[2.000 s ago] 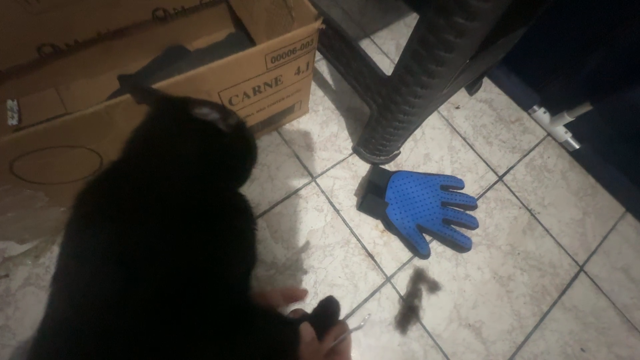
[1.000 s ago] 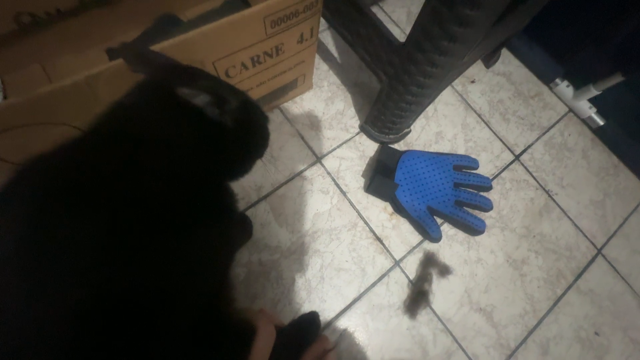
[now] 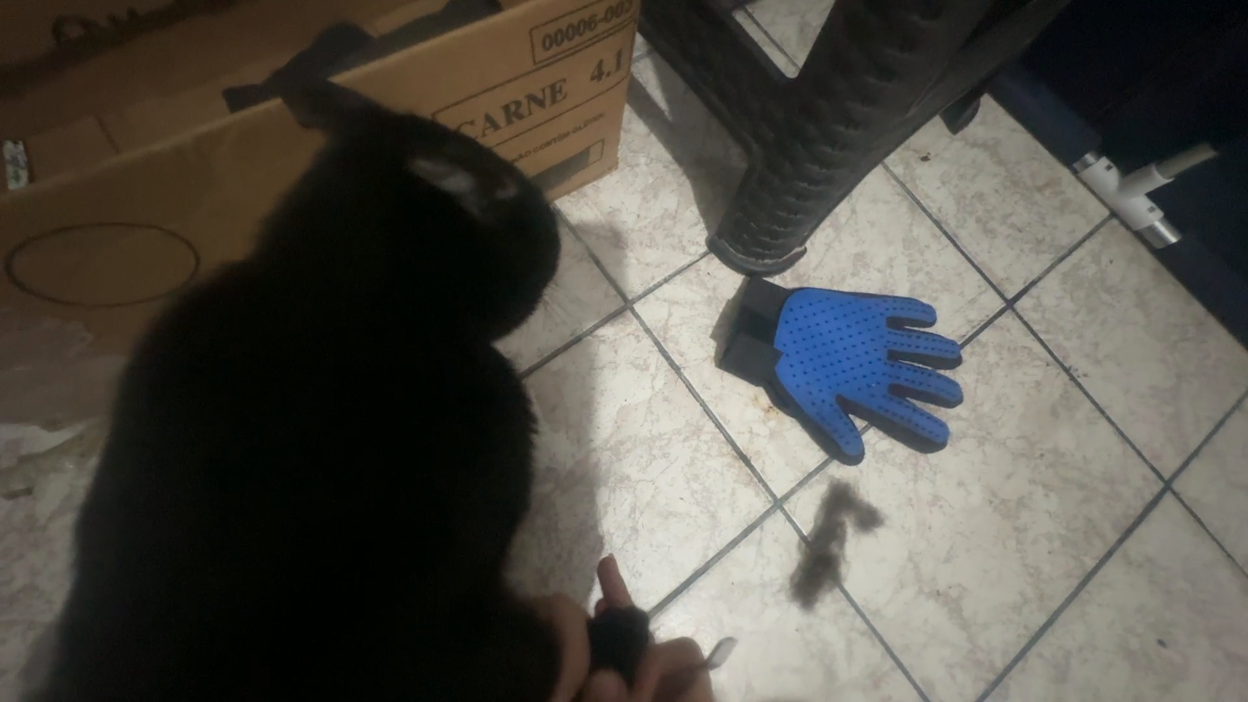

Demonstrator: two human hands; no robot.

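Observation:
A black cat (image 3: 341,439) fills the left of the view, seen from behind and above, its head turned to the right. At the bottom edge my left hand (image 3: 564,643) is closed around one of the cat's dark paws (image 3: 619,639); the cat's body hides part of this hand. Just right of the paw, my right hand (image 3: 680,671) holds a small shiny metal tool (image 3: 721,651), mostly hidden by the fingers. A blue rubber-dotted grooming glove (image 3: 848,356) with a black cuff lies flat on the floor. Below it rests a clump of dark fur (image 3: 829,551).
Behind the cat stands an open cardboard box (image 3: 575,117) with dark cloth over its edge. A dark woven-pattern furniture leg (image 3: 799,146) meets the tiled floor (image 3: 1033,546) above the glove. White pipe-like fittings (image 3: 1131,195) show at the upper right.
One second ago the metal tool was out of view; now it shows beside the paw, with more of my right hand. The glove and the fur clump still lie on the floor.

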